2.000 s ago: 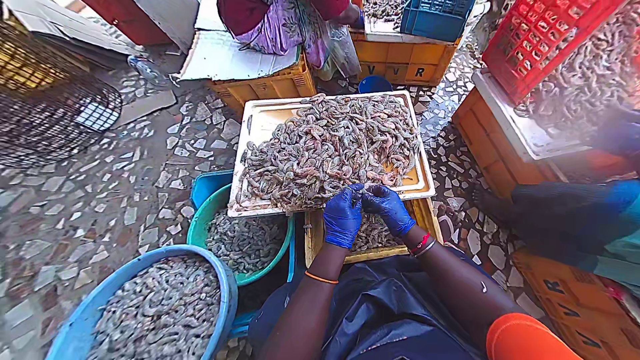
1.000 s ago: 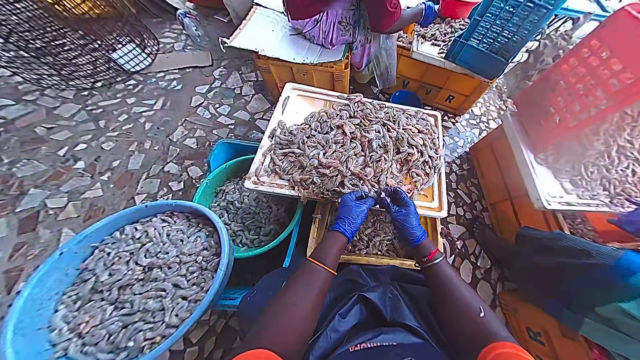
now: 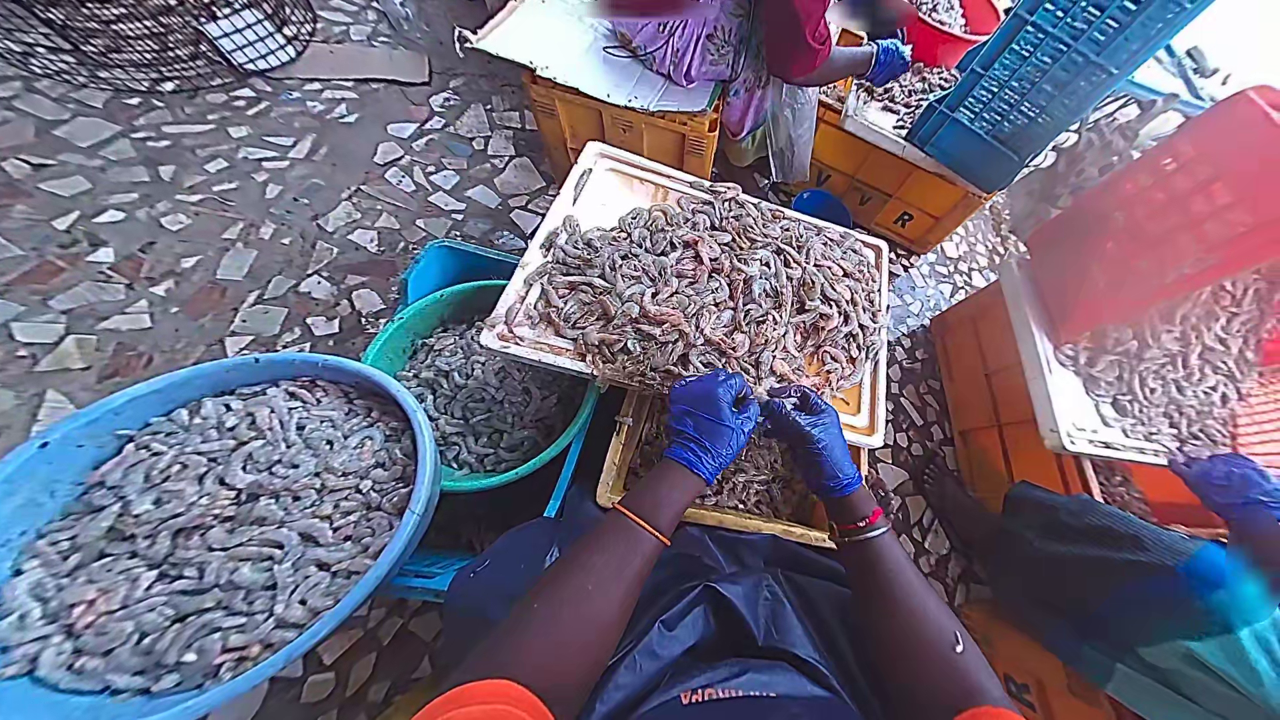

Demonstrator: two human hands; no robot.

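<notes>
Both my hands wear blue gloves and meet at the near edge of a white tray (image 3: 540,345) heaped with raw shrimp (image 3: 700,285). My left hand (image 3: 712,425) has its fingers curled in, and my right hand (image 3: 812,435) pinches close beside it. Something small, seemingly a shrimp, is between the fingertips, though the fingers mostly hide it. Beneath my hands a yellowish crate (image 3: 615,470) holds shrimp pieces. To the left are a green tub (image 3: 490,482) and a larger blue tub (image 3: 425,440), both holding shrimp.
Across from me a person in blue gloves (image 3: 888,62) works beside orange crates (image 3: 890,195) and a blue crate (image 3: 1050,90). At right, another person's gloved hand (image 3: 1225,485) touches a white tray (image 3: 1040,390) of shrimp, under a tilted red crate (image 3: 1160,210). A wire mesh basket (image 3: 130,40) lies upper left.
The view has swung so that the blue tub shows more fully. At right, the red crate is tilted over the neighbouring tray. My hands remain together at the tray's near edge.
</notes>
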